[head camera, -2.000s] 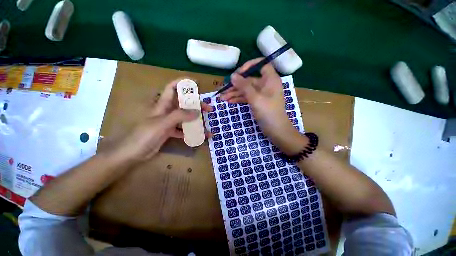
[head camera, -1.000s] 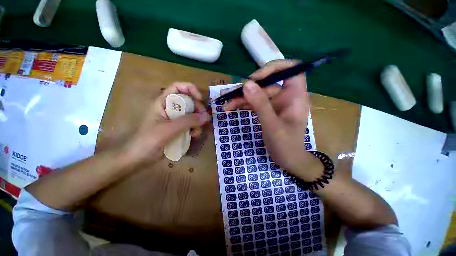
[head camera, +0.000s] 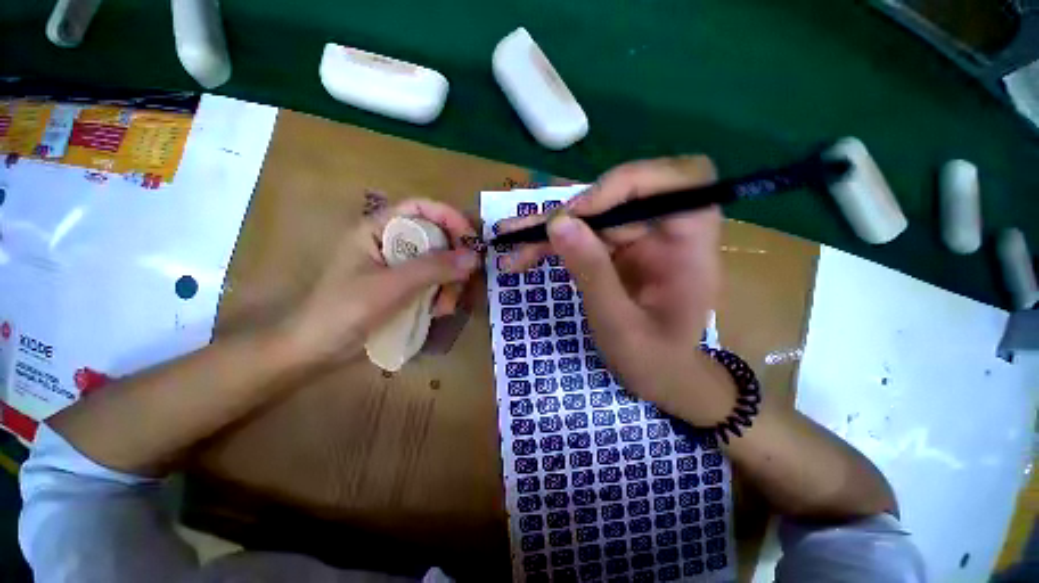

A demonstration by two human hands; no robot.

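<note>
My left hand [head camera: 342,285] holds a cream plastic housing [head camera: 399,325] above the cardboard, its rounded end with a small marking facing up. My right hand [head camera: 655,268] holds long black tweezers [head camera: 684,203] nearly level, the thin tip pointing left. The tip is at a small dark label [head camera: 474,243] beside my left fingertips; whether it grips the label is too small to tell. The label sheet [head camera: 604,456], a dense grid of dark labels, lies under my right hand, with part of its top edge bare white.
The green conveyor belt [head camera: 684,68] crosses the far side and carries several white housings [head camera: 385,83]. Brown cardboard [head camera: 308,456] lies under the sheet. A printed white and orange panel [head camera: 103,251] is at left, a white board [head camera: 911,399] at right.
The housing in my left hand has tilted and moved slightly left and down. My right hand has moved right, with the tweezers now flatter. The housings on the belt have shifted left.
</note>
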